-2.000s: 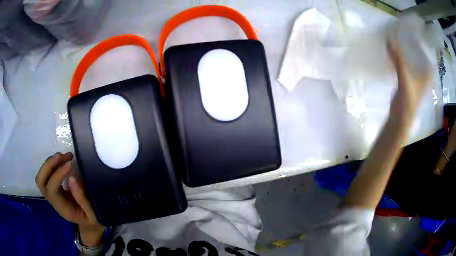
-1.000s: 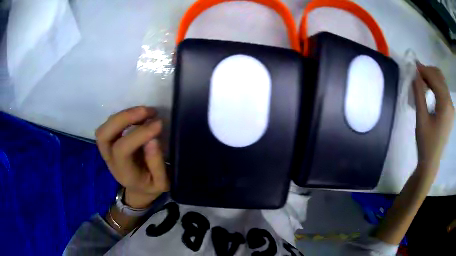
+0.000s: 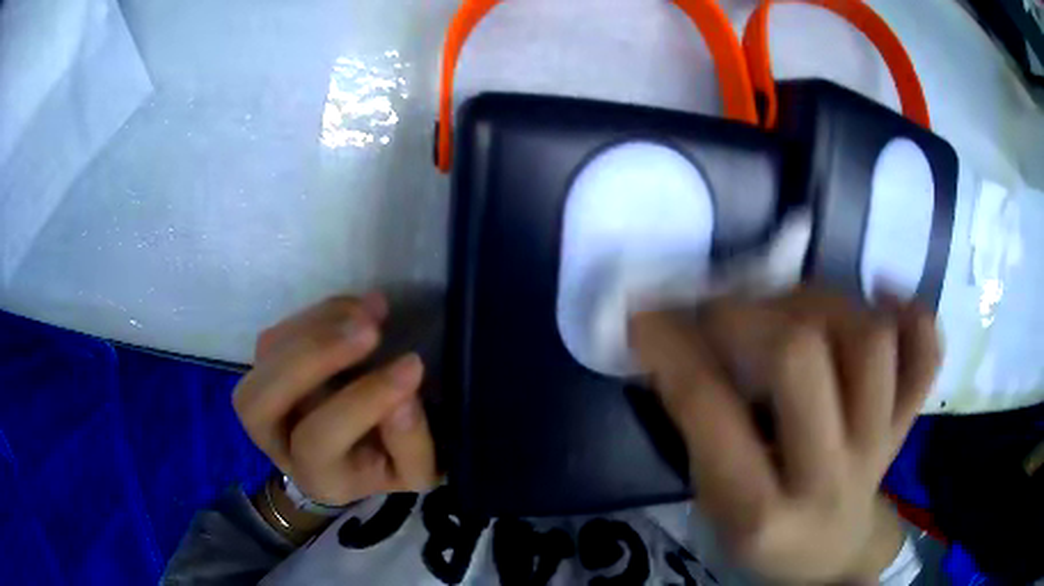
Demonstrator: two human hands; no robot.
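A black power bank (image 3: 538, 424) with an orange carry strap (image 3: 716, 34) lies in the middle, its white oval lamp panel (image 3: 635, 206) facing up. A second power bank (image 3: 845, 172) with its own orange strap stands close at its right, partly hidden by my right hand. My right hand (image 3: 790, 424) is blurred over the first unit and holds a crumpled white cleaning cloth (image 3: 675, 280) on the lower part of the lamp panel. My left hand (image 3: 343, 401) is beside the unit's left edge with curled fingers; it holds nothing visible.
The units lie on a white bench (image 3: 252, 229) with shiny film. A flat whitish sheet or bag (image 3: 69, 103) lies at the far left. Blue crates (image 3: 103, 446) are below the bench edge at the left. Dark and blue shapes show at the lower right.
My right hand has come in from the right with the cloth, onto the left unit's lamp panel. Both units appear further right in view than two seconds ago.
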